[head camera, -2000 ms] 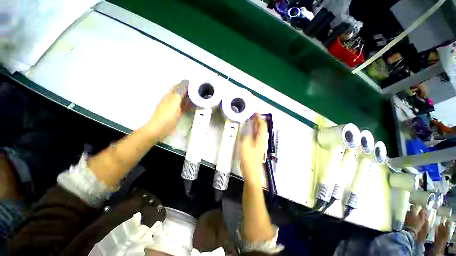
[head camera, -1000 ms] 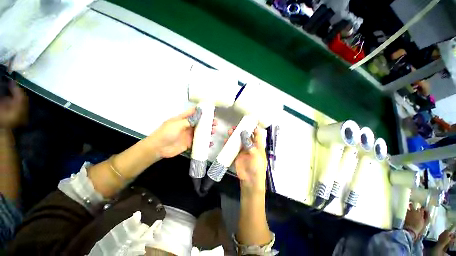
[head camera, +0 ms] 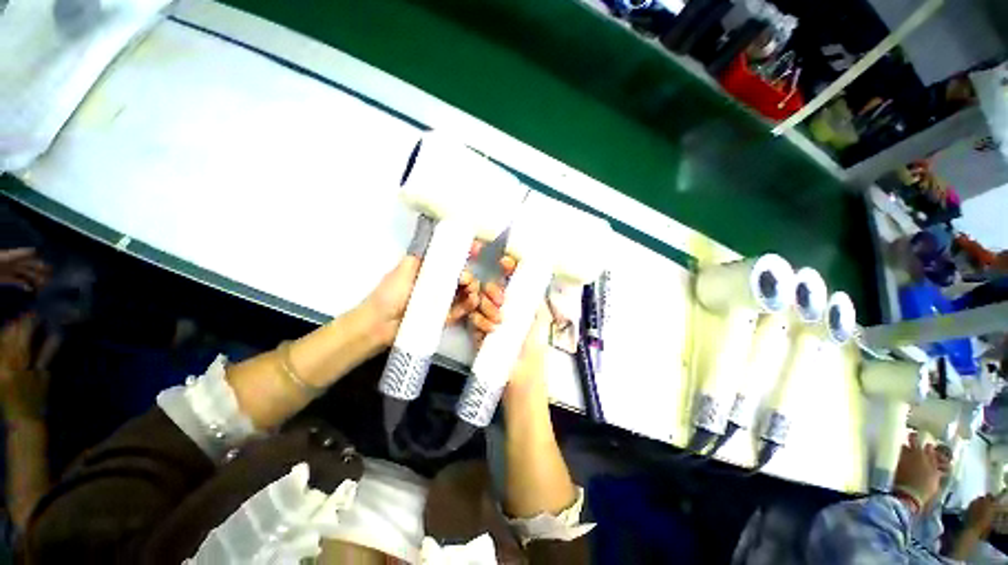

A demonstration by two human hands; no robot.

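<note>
My left hand (head camera: 403, 292) holds a cream-white hair dryer (head camera: 432, 276) by its handle, a grey finger cot on the thumb. My right hand (head camera: 520, 320) holds a second hair dryer (head camera: 511, 315) by the handle, partly hidden behind it. Both dryers are side by side above the worktop's front edge, barrels away from me, handle ends with patterned grilles toward me. Their barrels lie sideways, close together; whether they touch I cannot tell. Black cords hang from both handle ends.
White worktop (head camera: 221, 166) beside a green conveyor belt (head camera: 442, 83). Dark-handled tool (head camera: 588, 353) right of my hands. Several dryers (head camera: 724, 353) stand in a row at the right. White sheets (head camera: 66, 66) at far left. Another person's hand (head camera: 917, 469) at lower right. Red bin (head camera: 760, 88) on the shelf beyond.
The outlets faced up at first; both dryers have since turned so their barrels lie sideways. My hands have shifted from beside the barrels to the handles. The right dryer is now more parallel to the left one.
</note>
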